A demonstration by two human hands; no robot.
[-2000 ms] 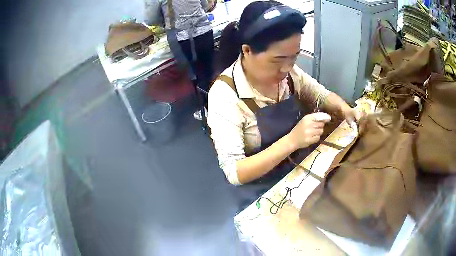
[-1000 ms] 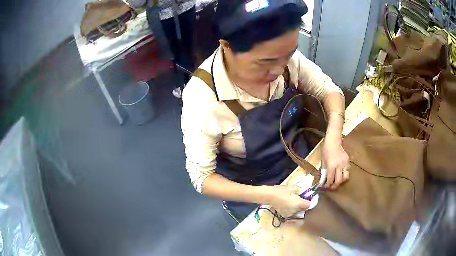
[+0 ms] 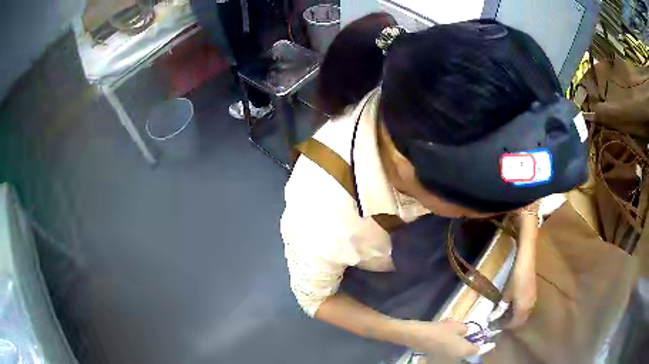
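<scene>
Neither my left hand nor my right hand is in view. Nearest in front of me, another person in a dark cap and apron bends over a brown bag on a table. One of that person's hands is by the base of the bag's strap. The other holds a small purple-handled tool, too blurred to name surely. Shiny clear plastic stands at the left edge, and more blurred plastic shows at the lower right. What holds the plastic is hidden.
More brown bags with handles are at the right. Behind are a stool, a grey bin, another bin and a white table. Another person's legs and shoe show near the stool. Grey floor lies at left.
The view has shifted. The other person appears larger and leans further down over the bag, the head now hiding part of it. The stool and a second bin have come into view.
</scene>
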